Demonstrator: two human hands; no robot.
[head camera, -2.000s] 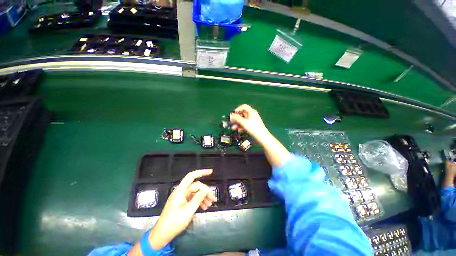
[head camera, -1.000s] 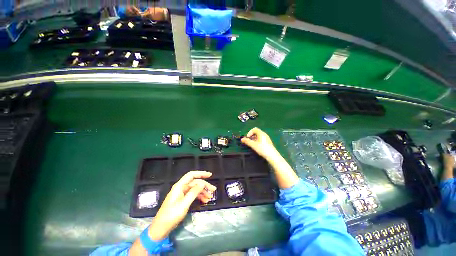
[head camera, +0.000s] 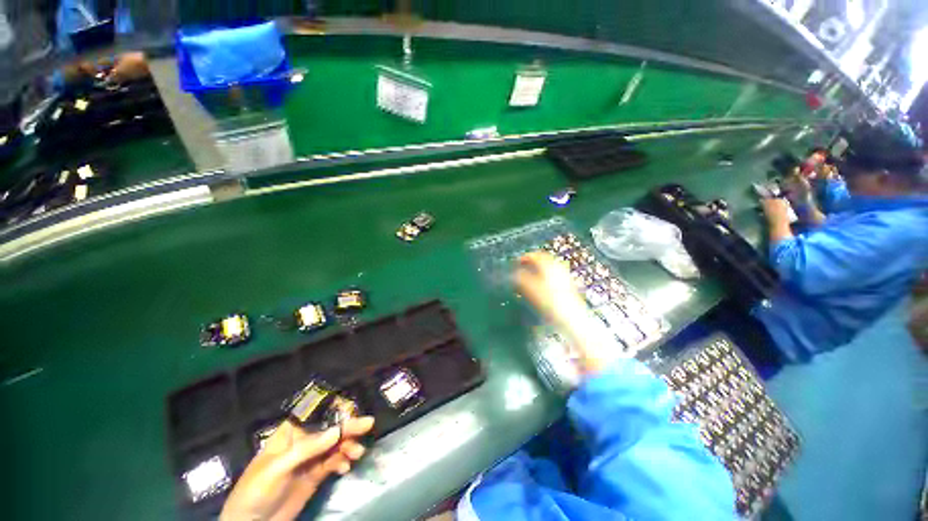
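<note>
My left hand (head camera: 297, 466) holds a black squarish electronic unit (head camera: 317, 403) with a yellowish face, tilted above the black compartment tray (head camera: 267, 379). Two units with pale faces lie in the tray's near row, one at the left (head camera: 208, 476) and one at the right (head camera: 400, 389). Three units (head camera: 309, 316) lie in a row behind the tray, and two small parts (head camera: 414, 226) lie farther back. My right hand (head camera: 549, 287), blurred, is over the clear blister tray (head camera: 499, 240) beside its copper-and-white parts; whether its fingertips hold anything cannot be told.
A grey parts tray (head camera: 735, 422) is at lower right. A crumpled clear bag (head camera: 643, 242) and black trays (head camera: 707, 236) lie beyond the blister tray. Another black tray (head camera: 595, 155) is by the rail. A person in blue (head camera: 850, 244) works at right.
The view has turned right. My left hand has lifted a unit above the tray. My right hand has moved from the units behind the tray to the blister tray.
</note>
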